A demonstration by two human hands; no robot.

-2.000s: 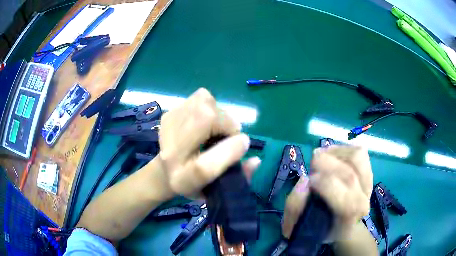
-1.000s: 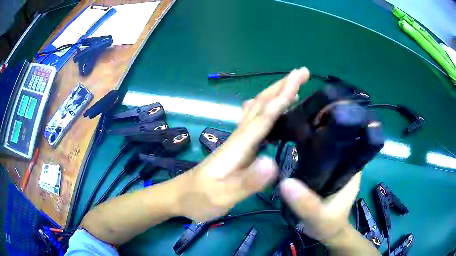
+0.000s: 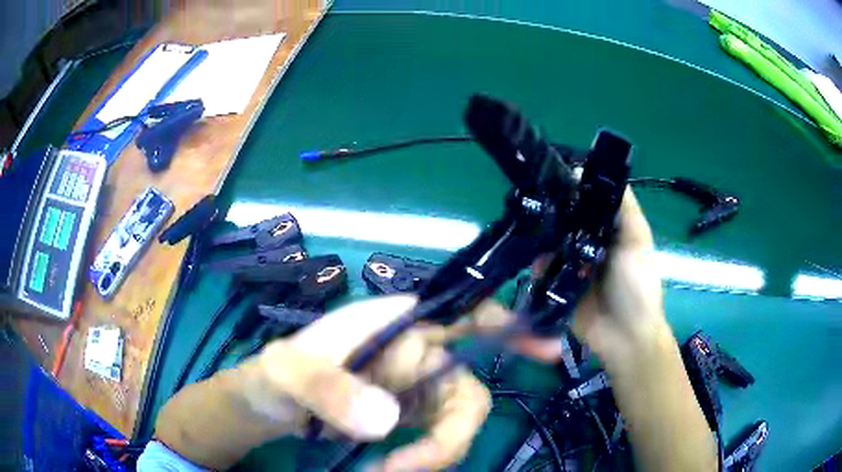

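Several black battery clamps (image 3: 540,207) are held together above the green mat, handles up, slightly blurred. My right hand (image 3: 620,277) is behind and to the right of them, gripping them; its fingers are partly hidden. My left hand (image 3: 392,383) is at the lower left, fingers curled around the black cords that run down from the clamps. More clamps (image 3: 277,267) lie in a group left of my left hand, their cords curving down. Other clamps (image 3: 709,369) lie at the right, and several more lie beneath my hands, partly hidden.
A lead with a blue plug (image 3: 312,157) lies on the green mat (image 3: 397,74); another clamp (image 3: 711,203) is at the right. The wooden board at left holds a scale (image 3: 60,230), phone (image 3: 134,241), clipboard papers (image 3: 242,74) and small white label (image 3: 104,352). Lime green roll (image 3: 775,74) at far right.
The held clamps have turned handles up and shifted left and away from my right wrist. My left hand has moved down from beside the clamps and closed around the cords. The blue-plug lead has shifted left.
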